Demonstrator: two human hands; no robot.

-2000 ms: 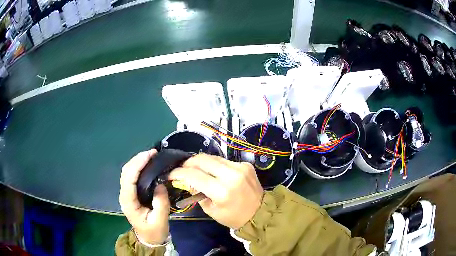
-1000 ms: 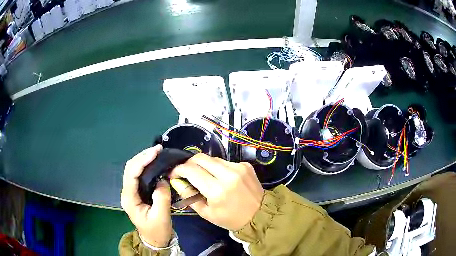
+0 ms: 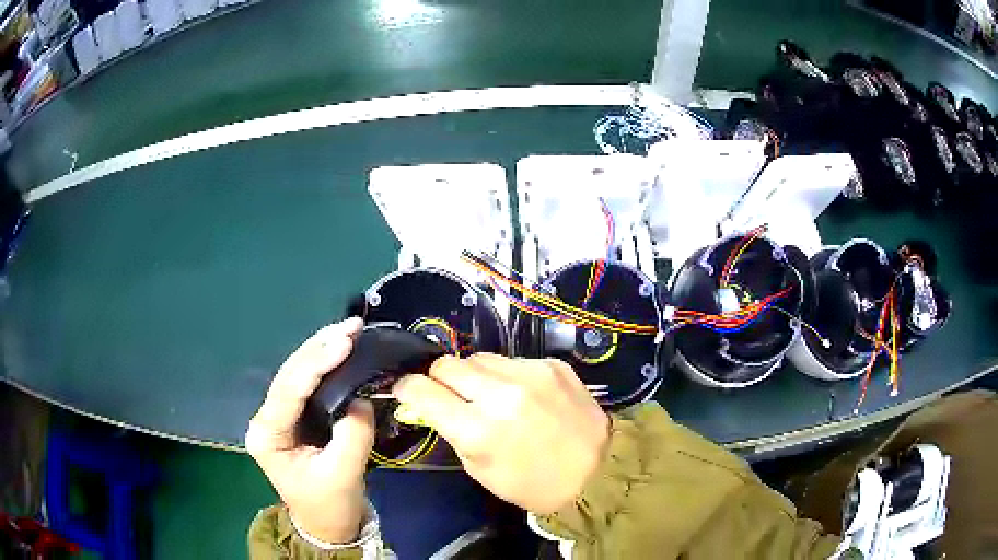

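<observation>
A black camera head module [image 3: 367, 366] is in my left hand [image 3: 312, 438], which grips it from the left, above the bench's front edge. My right hand [image 3: 514, 427] is closed around a small yellowish tool [image 3: 409, 416] at the module's open side; most of the tool is hidden in the fingers. Thin yellow and black leads [image 3: 407, 454] hang below the module. Just behind it stands a white camera housing [image 3: 438, 306] with a black hollow inside, partly hidden by my hands. A second housing [image 3: 591, 356] stands to its right with a wire harness [image 3: 569, 311] lying across it.
More housings [image 3: 735, 312] stand to the right, with white brackets [image 3: 449, 208] behind. Many black modules [image 3: 897, 159] lie at the back right. Thin white cables [image 3: 646, 123] lie by the upright post [image 3: 681, 55]. A carton [image 3: 908, 432] with white-and-black units is at lower right.
The right fingers have shifted on the module and the pale shaft seen earlier under them no longer shows. The yellow leads below show more. The view has shifted slightly.
</observation>
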